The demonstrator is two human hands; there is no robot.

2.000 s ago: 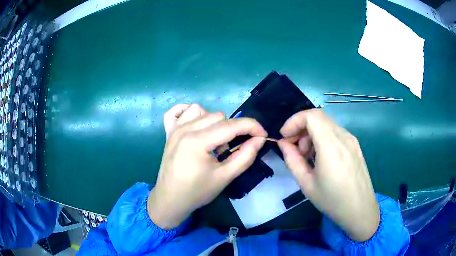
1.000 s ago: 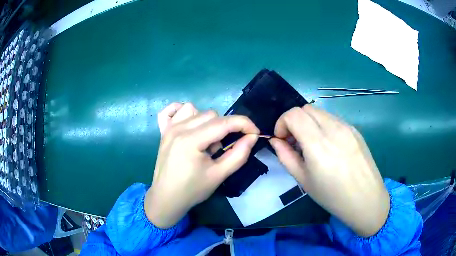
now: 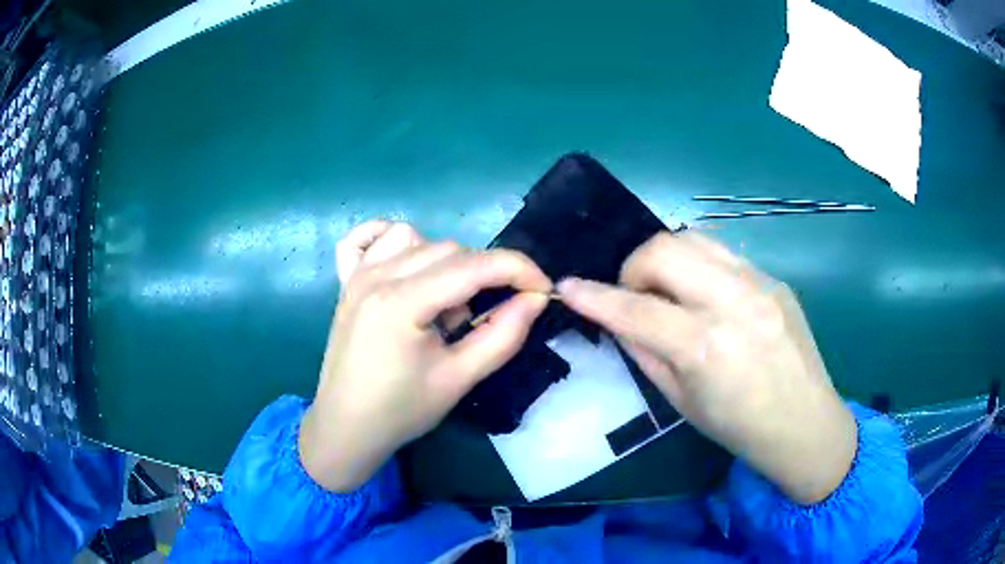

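Note:
My left hand (image 3: 424, 336) pinches thin wires (image 3: 481, 320) between thumb and forefinger; a yellowish strand shows below the fingers. My right hand (image 3: 716, 342) has its fingertips at the same wires, touching or almost touching the left fingertips. A black optical module (image 3: 510, 386) is partly hidden under my left hand. A white liner sheet (image 3: 551, 446) lies slanted below, with a small black pad (image 3: 630, 434) near its lower right. A large dark rectangle, seemingly black pads (image 3: 584, 215), reaches up beyond both hands. Whether the right fingers grip a wire is hard to see.
Thin silver tweezers (image 3: 785, 206) lie at the right on the green mat (image 3: 331, 132). A white paper (image 3: 849, 99) lies at the upper right. Clear trays with round white parts (image 3: 42, 253) stand along the left edge. A clear plastic bag (image 3: 948, 435) is at the lower right.
Both hands and the module have shifted slightly left. My right forefinger has straightened towards the left fingertips, and the short length of wire between the hands has become nearly hidden.

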